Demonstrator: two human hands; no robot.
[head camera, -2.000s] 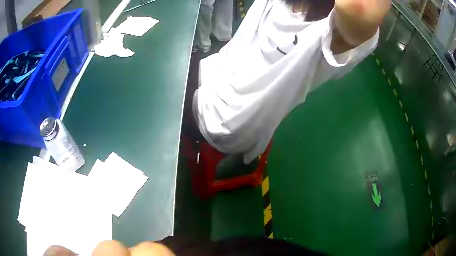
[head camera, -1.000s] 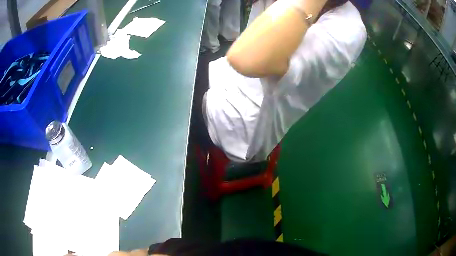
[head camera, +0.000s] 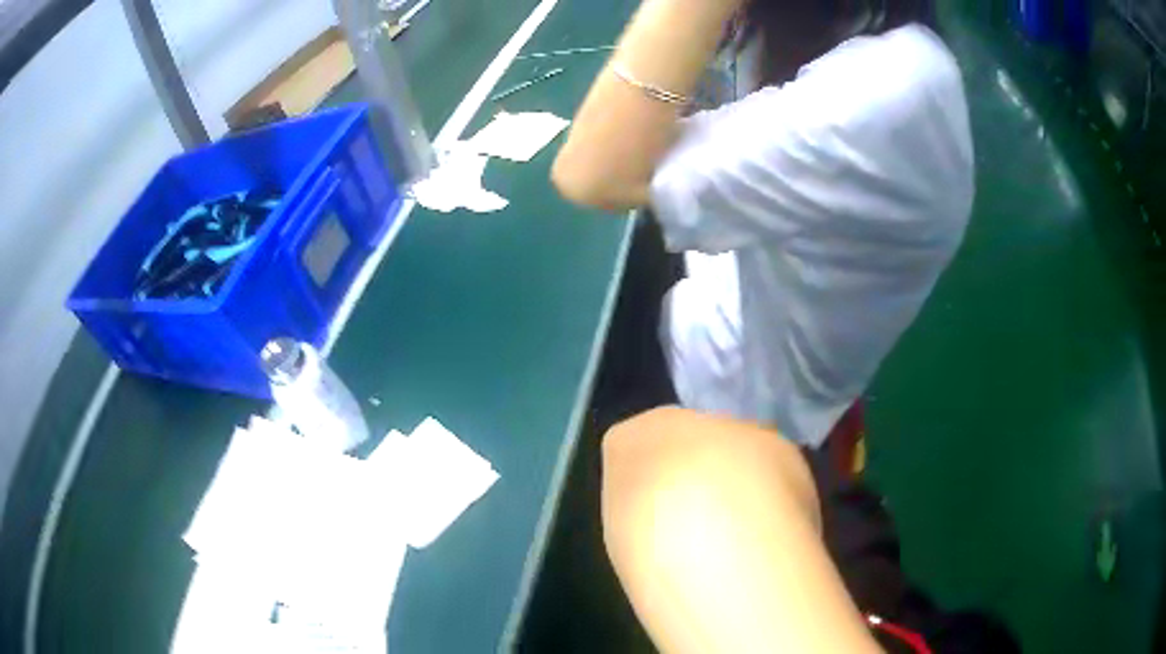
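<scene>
Neither of my hands can be made out. The large white paper pile (head camera: 301, 543) lies nearest on the green bench (head camera: 480, 307), at the lower left, and runs out of the bottom edge. Its sheets overlap and are overexposed; a small dark mark shows low on it. A smaller white paper stack (head camera: 441, 479) lies turned at its right side. A translucent bottle (head camera: 320, 406) with a metallic top stands tilted in view at the pile's back edge. A large bare limb (head camera: 716, 524) fills the lower middle, cut off below; I cannot tell whose it is.
A blue bin (head camera: 269, 326) holding black-and-blue devices (head camera: 205, 249) stands at the left. White crumpled wipes (head camera: 460, 185) and a pale sheet (head camera: 522, 134) lie beyond. A person in a white shirt (head camera: 831, 217) is beside the bench, arm raised. Cardboard (head camera: 301, 83) is behind the bin.
The view has swung left, so bench, bin and papers appear further right. The fingertips seen at the bottom edge are gone. A bare limb has come into the lower middle.
</scene>
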